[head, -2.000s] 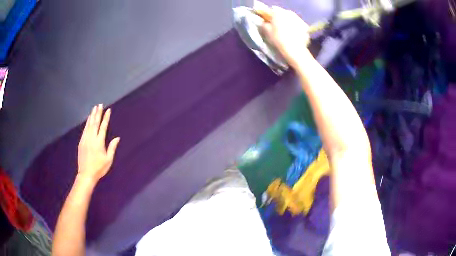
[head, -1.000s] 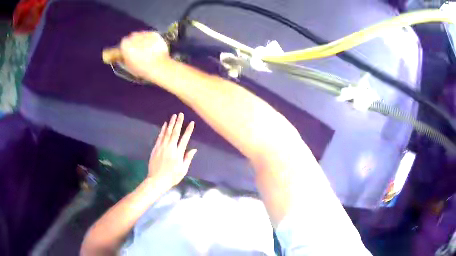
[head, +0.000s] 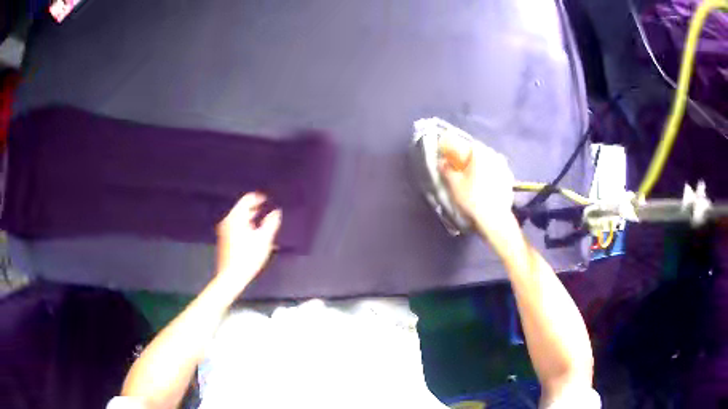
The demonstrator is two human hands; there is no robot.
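The dark purple garment [head: 160, 180] lies flat as a long band over the left half of the pressing table [head: 359, 72]. My left hand [head: 247, 236] is over its near edge, close to the right end, with fingers bent; whether they pinch the cloth cannot be told. My right hand [head: 479, 180] is shut on the brown handle of the steam iron [head: 431, 172]. The iron is right of the garment, over the grey-lavender cover, apart from the cloth. Its underside is hidden.
A yellow hose [head: 680, 104] and a black cable [head: 571, 164] run from the iron to the right. A white block [head: 609, 169] is at the table's right edge. A dark purple heap [head: 64, 339] lies below left. A small red and white item [head: 62, 8] is at the far left.
The iron, in my right hand, has moved off the garment to the right. My left hand's spread fingers are now bent at the garment's near edge. The view has turned.
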